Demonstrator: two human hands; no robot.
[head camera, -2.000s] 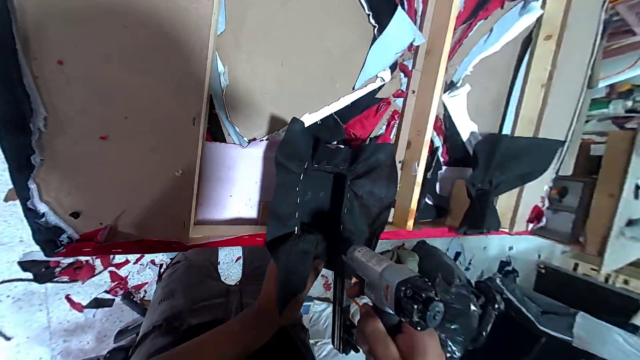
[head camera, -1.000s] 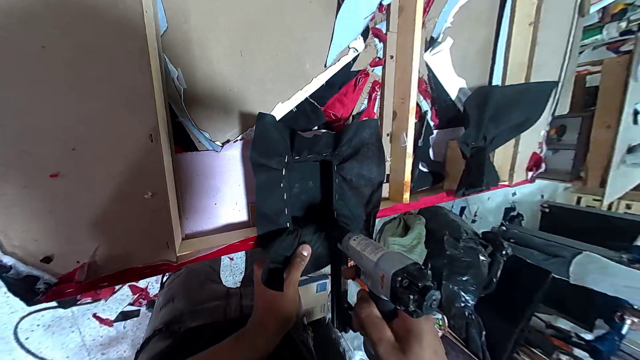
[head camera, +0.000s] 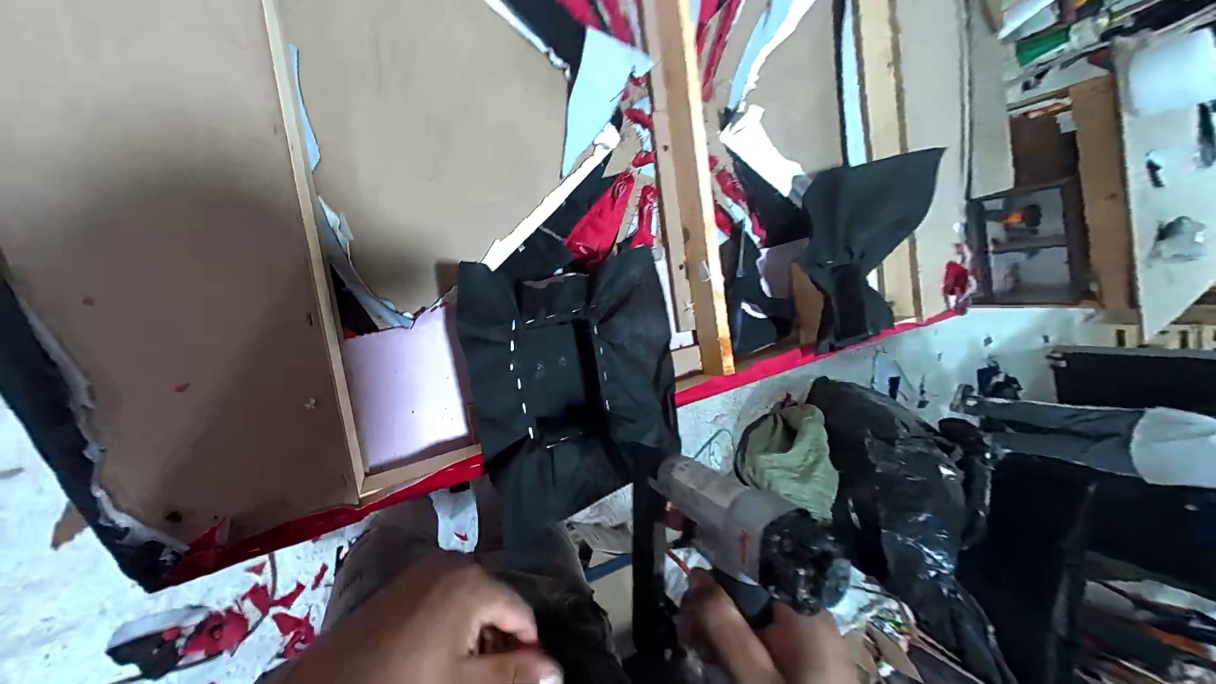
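Observation:
Black fabric (head camera: 560, 380) with rows of pale staples along its folds covers a block-shaped leg or bracket on the wooden frame (head camera: 698, 190); its lower end hangs loose. My right hand (head camera: 760, 636) grips a staple gun (head camera: 741, 527), whose nose is beside the fabric's lower right edge. A narrow black strip (head camera: 649, 570) hangs just left of the gun. My left hand (head camera: 456, 617) is below the fabric, apart from it, with fingers curled; whether it holds something small is hidden. A second black-covered piece (head camera: 850, 247) is at the frame's right, its loose flap standing up.
Brown board panels (head camera: 180, 237) back the frame, whose front edge has red fabric (head camera: 332, 522). Red scraps (head camera: 218, 632) lie on the speckled floor at left. At right are a green bag (head camera: 793, 456), black plastic-wrapped material (head camera: 893, 494) and a cluttered shelf (head camera: 1031, 242).
My left hand has let go of the fabric's lower edge and moved down from it. My right hand still holds the staple gun close to the lower right of the fabric.

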